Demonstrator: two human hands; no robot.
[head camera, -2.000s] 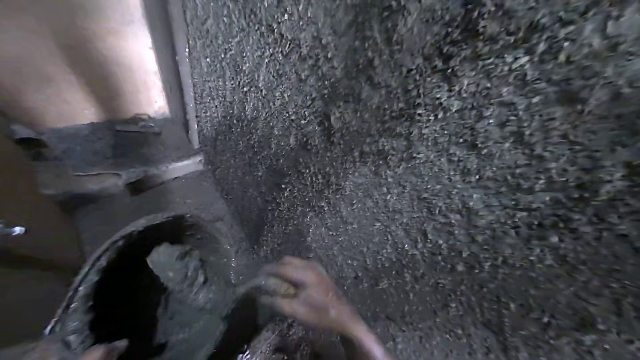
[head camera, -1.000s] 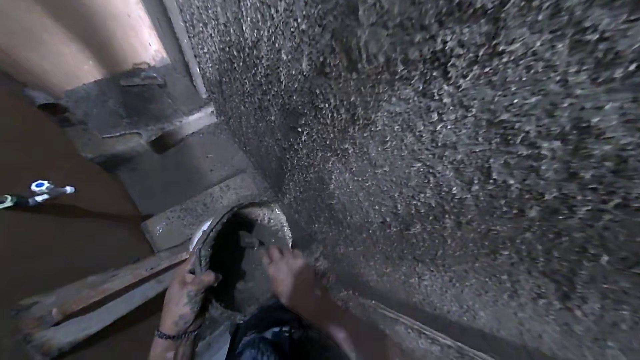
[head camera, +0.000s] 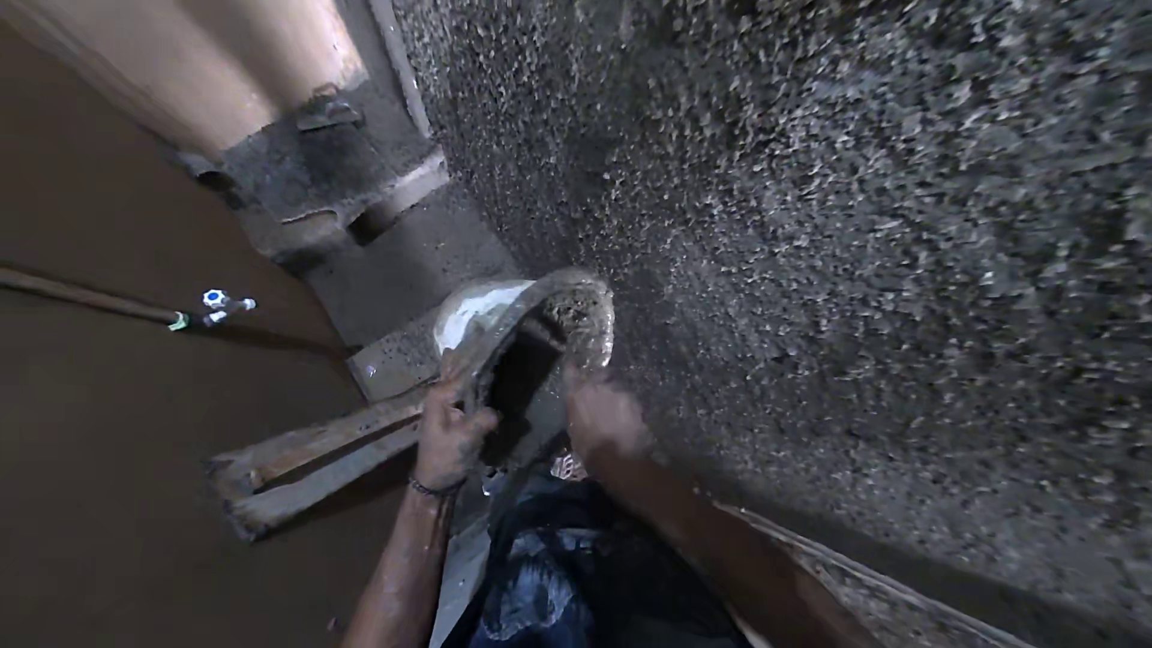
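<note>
A round bucket (head camera: 580, 286) coated in grey mortar leans tilted in front of my body, its dark inside partly in view. My left hand (head camera: 454, 427) grips its left rim, thumb toward the opening. At the right side of the opening is my right hand (head camera: 607, 416), blurred by motion; whether its fingers hold a tool cannot be seen. Wet mortar (head camera: 576, 315) clings inside the upper rim. Close on the right rises a wall covered in rough grey mortar (head camera: 810, 270).
A mortar-stained wooden frame (head camera: 333, 441) juts out left of the bucket. Farther left, a pipe (head camera: 90, 295) ends near a small tap with a blue-marked handle (head camera: 216, 299). Grey ledges (head camera: 414, 261) lie beyond the bucket, and a pale wall (head camera: 261, 72) stands behind.
The view has shifted widely since the first frame. My left hand, barely visible at first, now shows on the rim. Since one second ago the bucket's opening has turned, and my right hand stays beside it.
</note>
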